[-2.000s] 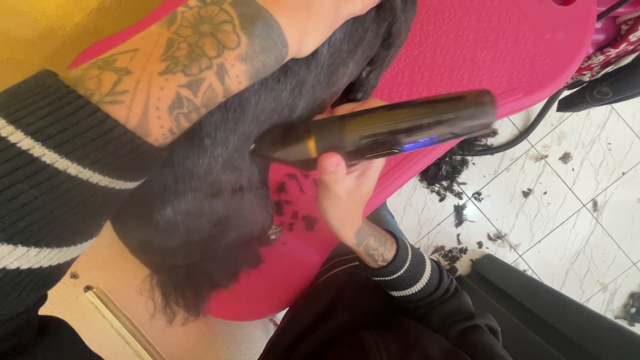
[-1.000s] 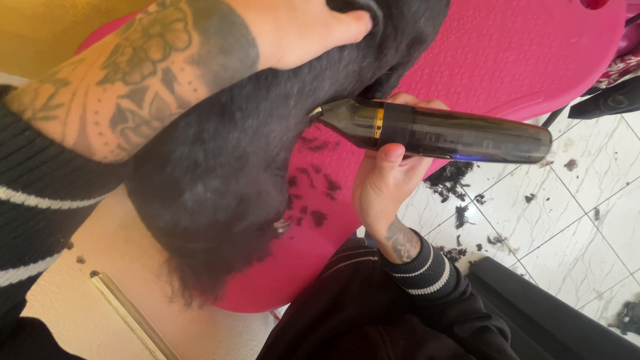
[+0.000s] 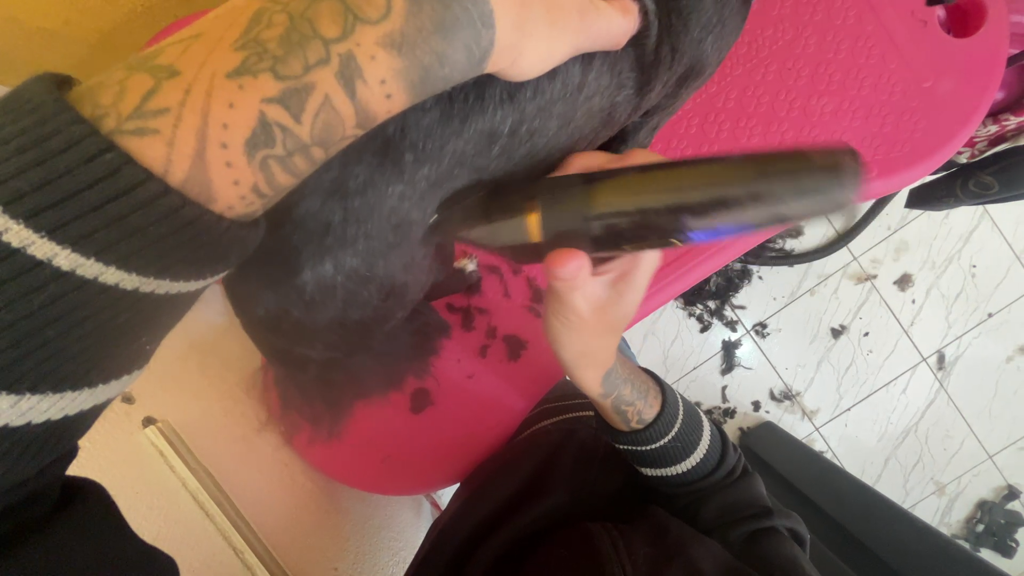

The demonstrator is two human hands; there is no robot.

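A black-furred animal lies along a pink grooming table; its head cannot be made out. Across its upper body rests my left hand, thumb on the coat, with the other fingers hidden at the top edge. My right hand grips a dark cordless hair clipper with a gold band and a blue light. The clipper's blade end is against the animal's side, and both blur with motion. Cut black tufts lie on the table beside the longer, shaggy fur at the animal's lower end.
Clumps of cut hair are scattered over the white marbled floor tiles. A dark cable or tube curves below the table's edge. At the lower right is a black padded edge. A pale strip runs at the lower left.
Over the last second the clipper has moved left, its blade end farther along the animal's side toward the shaggy lower fur. My left hand stays on the animal.
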